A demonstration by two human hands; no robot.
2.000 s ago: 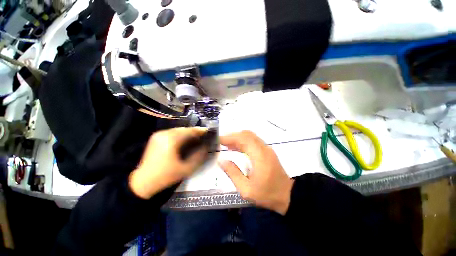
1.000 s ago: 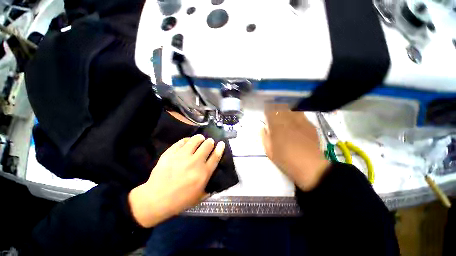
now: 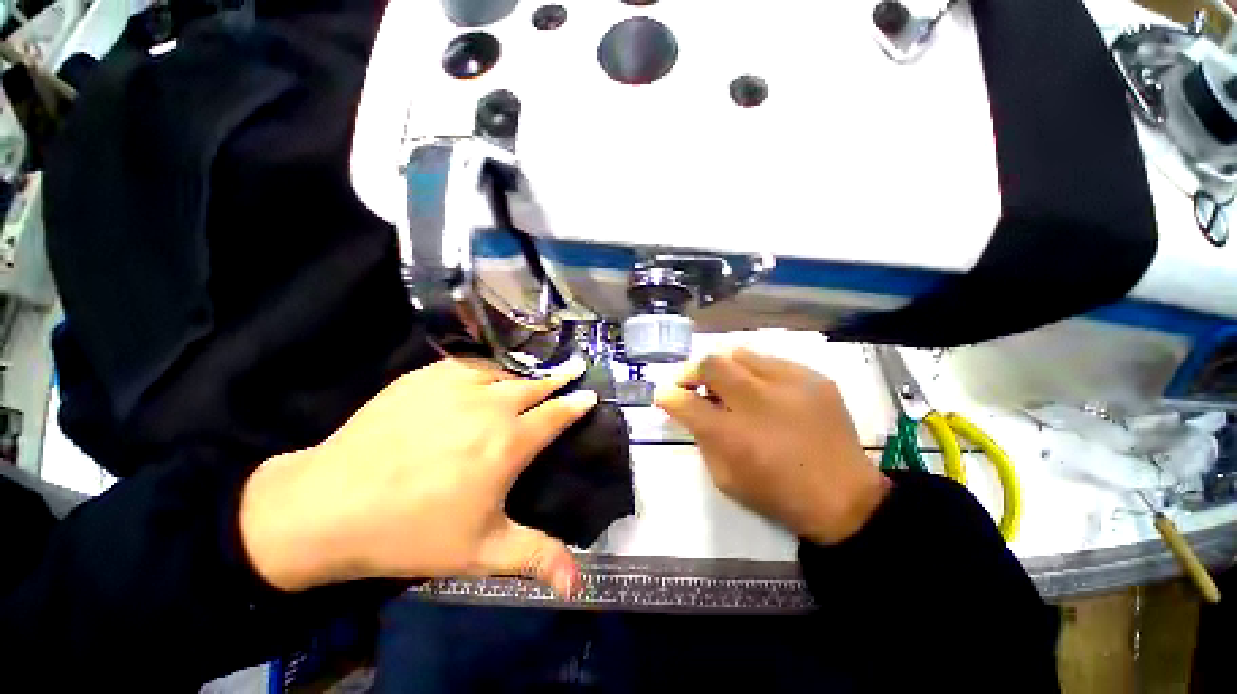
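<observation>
A black garment piece (image 3: 583, 475) lies on the white bed, with its end below the presser foot (image 3: 624, 391) area. The larger heap of black garment (image 3: 204, 271) lies left of the machine head. My left hand (image 3: 421, 468) rests flat on the cloth, fingers spread, fingertips at the left of the foot. My right hand (image 3: 780, 434) is at the right of the foot, fingers bent and fingertips close together beside it; whether they hold anything is too small to tell. The sewing machine (image 3: 814, 163) is white with a blue stripe.
A black strip (image 3: 1065, 176) drapes over the machine head. Scissors (image 3: 1007, 468) with green and yellow handles lie right of my right hand, partly hidden by the sleeve. Whitish scraps (image 3: 1126, 441) and a wooden-handled tool (image 3: 1187, 557) lie far right. A measuring tape (image 3: 678, 587) runs along the front edge.
My left hand has spread out flat over the cloth. My right hand first moved away from the cloth to the right, then its fingertips came beside the foot. The view has shifted.
</observation>
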